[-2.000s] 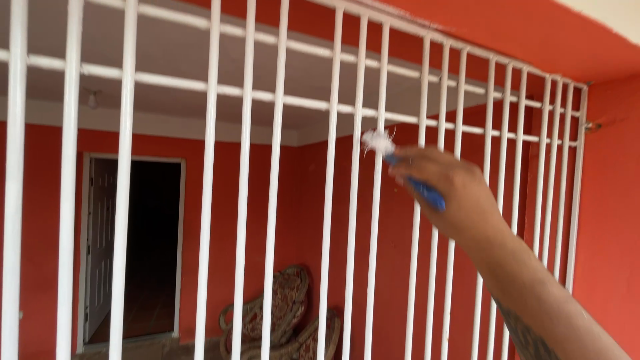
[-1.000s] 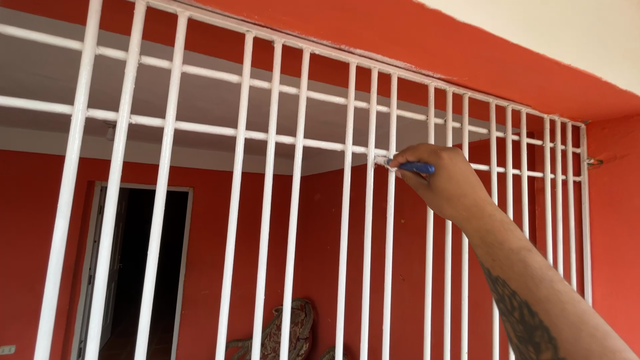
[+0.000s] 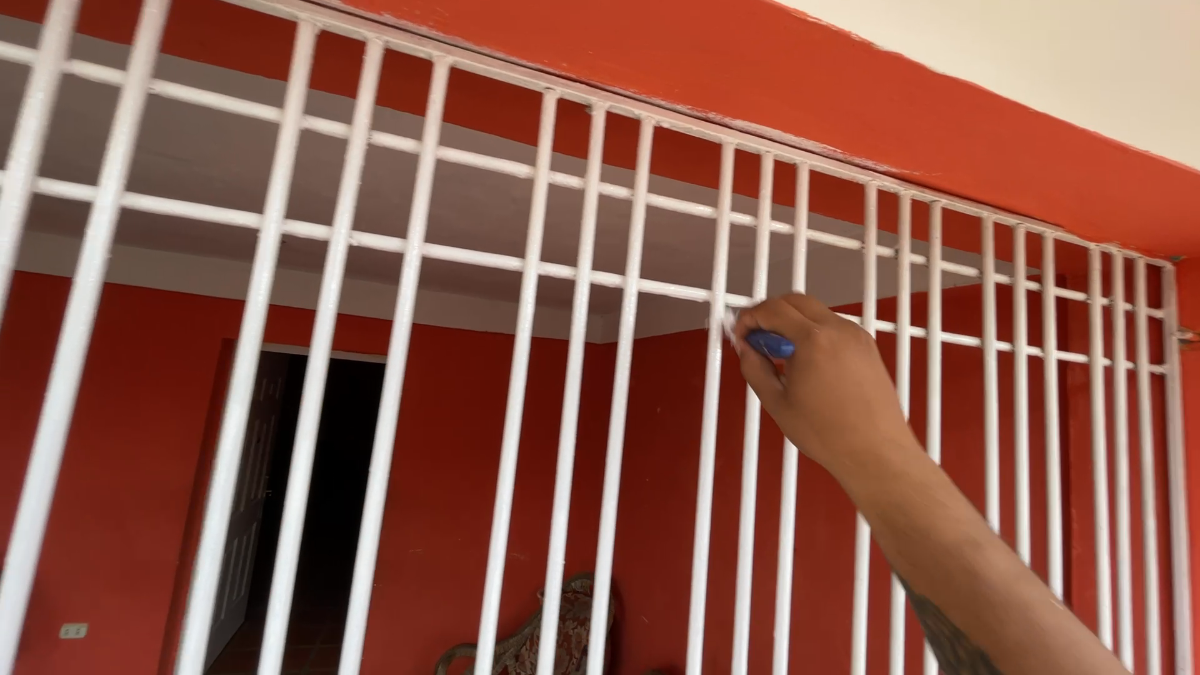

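My right hand (image 3: 820,370) grips a paintbrush by its blue handle (image 3: 772,344). White bristles (image 3: 730,323) show past my fingertips, against or very near a vertical bar (image 3: 710,422) of the white metal grille, just below where it meets the lower crossbar (image 3: 689,292). The fingers hide part of the brush and of the bars behind. White paint covers the grille's bars. My left hand is out of the picture.
An orange-red beam (image 3: 750,75) runs above the grille, with a red wall at the right. Behind the bars are an open door (image 3: 246,497), a dark doorway (image 3: 328,487), a patterned carved chair (image 3: 572,628) and a wall outlet (image 3: 73,631).
The brush was held off the bars two seconds ago, then at a bar by the lower crossbar. It is now at a vertical bar just under that crossbar. The view has shifted.
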